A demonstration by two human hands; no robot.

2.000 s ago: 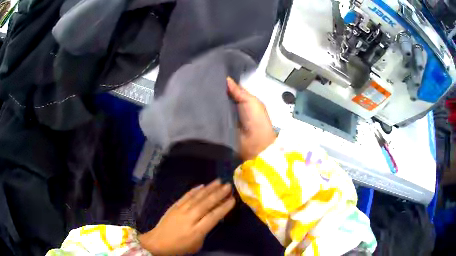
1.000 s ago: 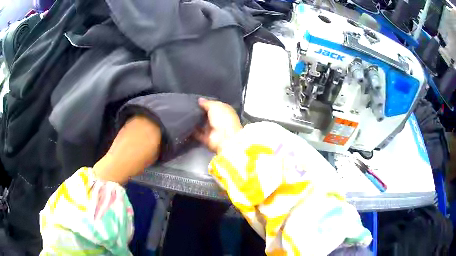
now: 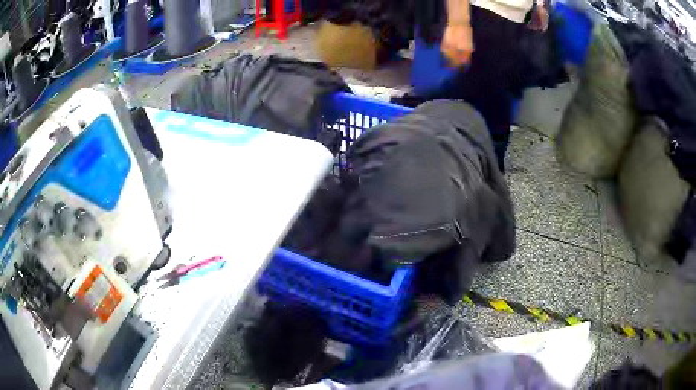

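Observation:
Neither of my hands is in the picture. The white overlock machine (image 3: 84, 175) with its blue panel stands at the left, cut off by the edge. Pink-and-blue thread snips (image 3: 191, 270) lie on the white machine table (image 3: 229, 183), right of the machine head. A blue plastic crate (image 3: 336, 293) stands beyond the table's right edge. A dark grey garment (image 3: 416, 183) is heaped in it and hangs over its far right side. The sleeve and cuff are not identifiable here.
A person in dark trousers stands behind the crate, a hand (image 3: 458, 44) hanging down. Filled sacks (image 3: 599, 114) stand at the right. Yellow-black tape (image 3: 534, 312) crosses the floor. A red stool (image 3: 279, 17) and cardboard box (image 3: 347, 46) are at the back. Pale fabric (image 3: 473, 377) shows at the bottom edge.
The view has swung right, from the machine and garments to the crate and floor. Both hands, earlier at the dark sleeve and cuff, have left the picture. The snips still lie on the table.

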